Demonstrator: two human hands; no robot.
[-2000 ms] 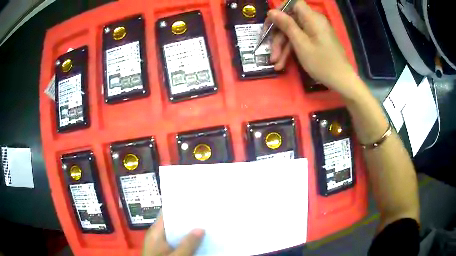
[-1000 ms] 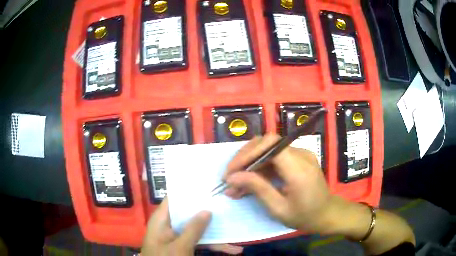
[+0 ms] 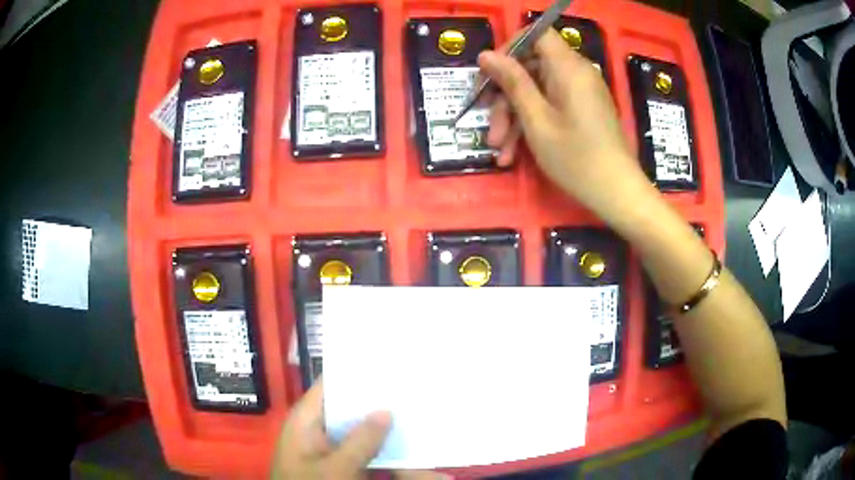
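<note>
A red tray (image 3: pixel 403 199) holds black phone units in two rows, each with a gold round disc and a white printed label. My right hand (image 3: pixel 562 122) holds grey metal tweezers (image 3: pixel 511 58) like a pen. The tip is at the lower label of the upper middle unit (image 3: pixel 453 92). Whether a sticker is at the tip cannot be seen. My left hand (image 3: pixel 336 441) holds a large white label sheet (image 3: pixel 459 375) by its lower left corner over the lower row. The sheet and my right arm partly hide several units.
A small dot-label sheet (image 3: pixel 56 264) lies on the dark bench at the left. At the right are loose white sheets (image 3: pixel 802 248), a dark smartphone (image 3: pixel 741 108) and the pale frame of a desk fan (image 3: pixel 797 80).
My right hand with the tweezers has moved from over the white sheet up to the upper middle unit. My left hand still holds the sheet. The tray sits slightly lower in view.
</note>
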